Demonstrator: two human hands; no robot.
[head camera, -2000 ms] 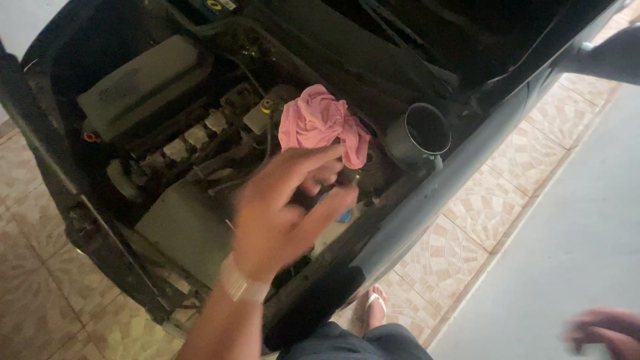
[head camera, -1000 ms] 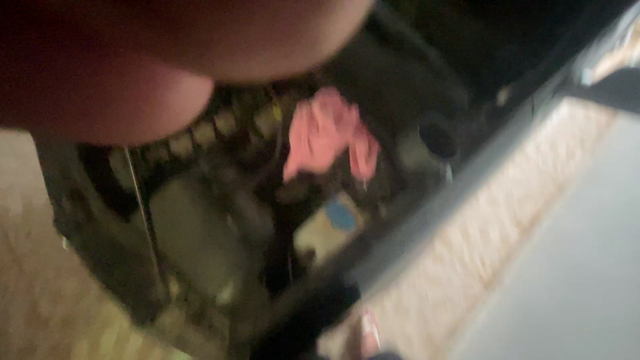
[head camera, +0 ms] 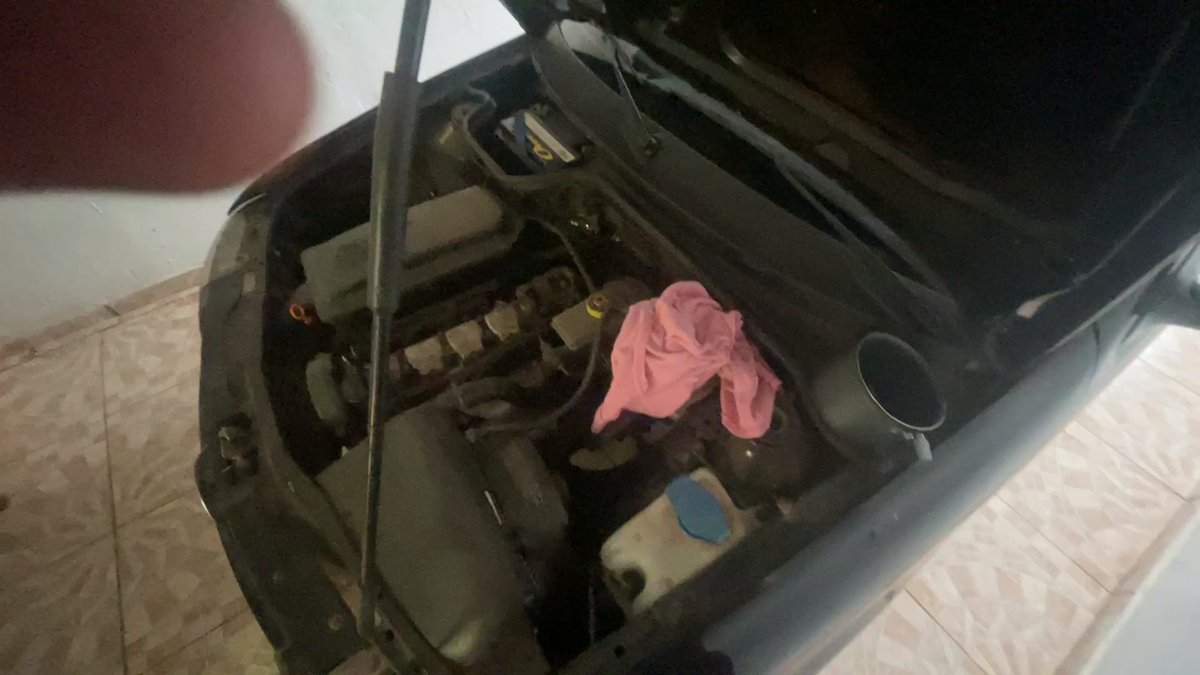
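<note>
A blurred part of a hand, which looks like my left hand (head camera: 141, 94), fills the top left corner very close to the camera. Whether it holds anything is hidden. My right hand is out of the picture. A crumpled pink cloth (head camera: 680, 352) lies over parts at the right side of a car's engine bay. Below it is a whitish fluid reservoir (head camera: 656, 553) with a blue cap (head camera: 698, 509), closed. An open-topped dark cylindrical container (head camera: 877, 398) stands tilted to the right of the cloth, by the fender. A yellow-topped dipstick (head camera: 596, 305) shows left of the cloth.
The hood (head camera: 1012, 122) is raised. A slim strut (head camera: 380, 281) crosses the left of the view from top to bottom. Behind it are a dark housing (head camera: 408, 244) and a large grey cover (head camera: 427, 544). A battery (head camera: 544, 141) sits far back. Tiled floor (head camera: 84, 469) surrounds the car.
The hand over the engine bay beside the cloth has left there; large blurred fingers came close to the camera and now cover only the top left. The right hand has left view. The view has shifted.
</note>
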